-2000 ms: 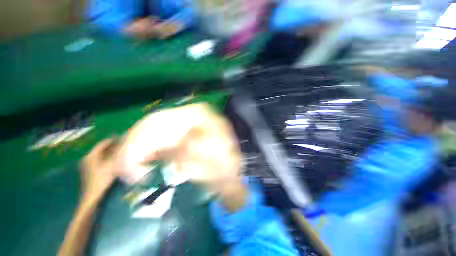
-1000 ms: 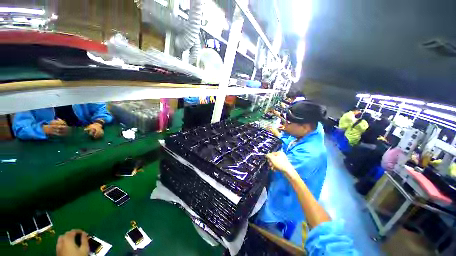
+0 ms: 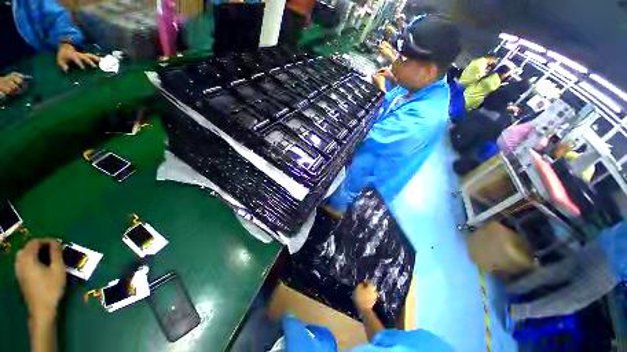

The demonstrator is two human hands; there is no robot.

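My right hand point(image 3: 366, 295) holds the near edge of a glossy black blister tray point(image 3: 357, 247), which is tilted over an open cardboard box at the bench side. My left hand point(image 3: 41, 282) is at the lower left with a small dark piece point(image 3: 47, 254) at its fingers; its shape is mostly hidden. Beside it lies a display module point(image 3: 79, 260) in a white frame. Another display point(image 3: 141, 238) and one more point(image 3: 117, 293) lie on the green mat. A black phone housing point(image 3: 173, 307) lies near the front edge.
A tall stack of black blister trays point(image 3: 275, 117) stands ahead, with whitish liner point(image 3: 258, 225) sticking out below. More displays point(image 3: 113, 165) lie at left. The cardboard box point(image 3: 316, 317) is below right. A worker in blue point(image 3: 412, 130) sits beyond the stack.
My right hand has moved from the top of the stack down towards me, now with a tray in it. The view has shifted down; the housing now shows. My left hand remains beside the displays.
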